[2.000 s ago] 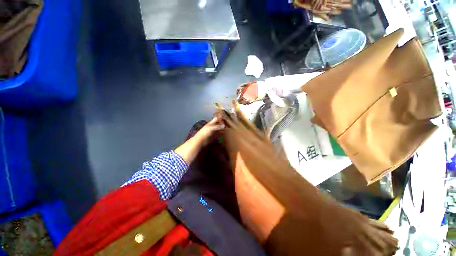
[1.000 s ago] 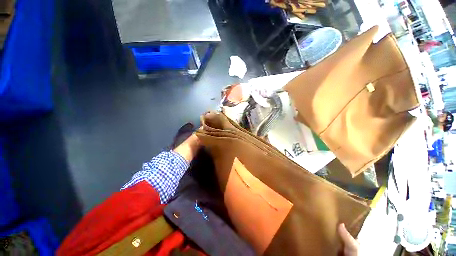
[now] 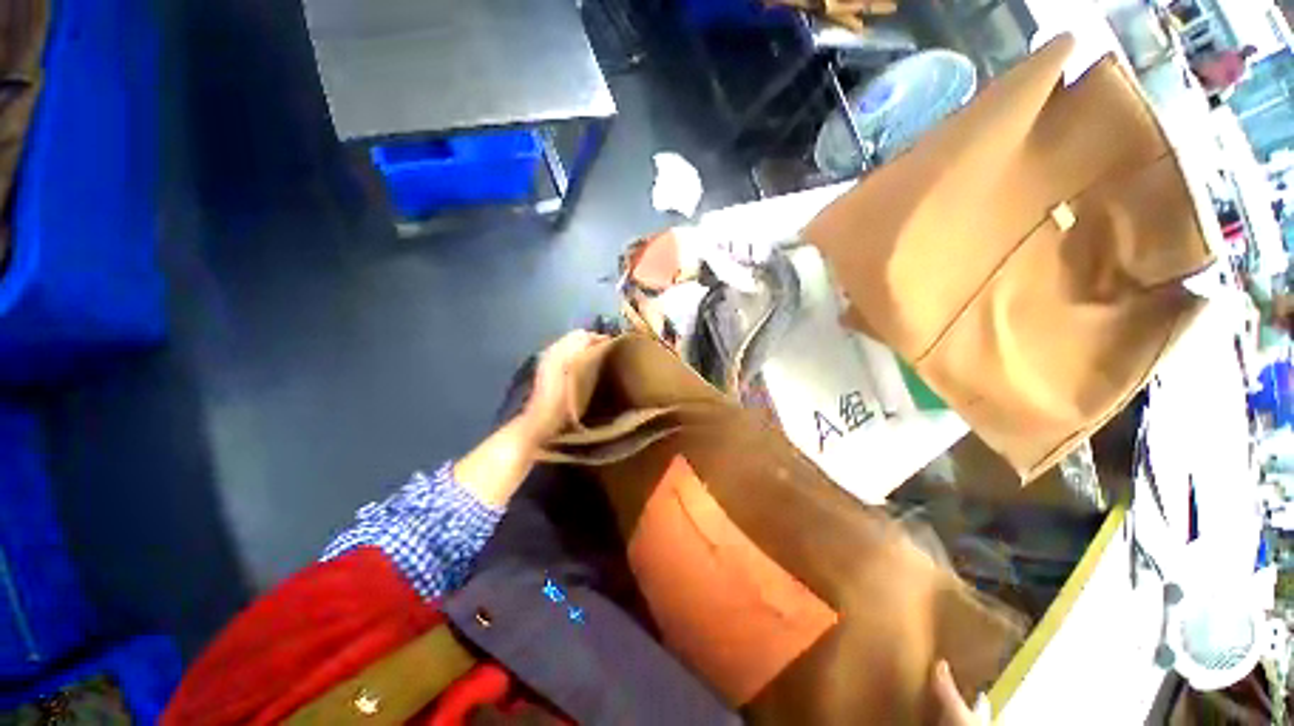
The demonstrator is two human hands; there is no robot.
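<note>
A limp brown bag body [image 3: 880,567] lies across my lap, its layers parted at the upper left end. An orange-tan pocket patch [image 3: 724,582] with a slit line shows on it. My left hand [image 3: 565,380] grips the bag's upper left edge, the fingers partly hidden by the folds. My right hand [image 3: 957,698] is at the bottom edge of the picture, cut off, with fingers on the bag's lower right part. The bag's right end is blurred.
Another tan bag [image 3: 1015,270] with a small gold-coloured clasp lies on the bench to the right. A white board [image 3: 837,404] lettered "A组", a dark bin [image 3: 979,496], a white fan [image 3: 1218,635], a metal table [image 3: 461,71] and blue crates [image 3: 85,213] surround it.
The bag has been turned so its pocket patch faces up. Since one second ago its layers have parted more by my left hand, and my right hand has shifted slightly left and down.
</note>
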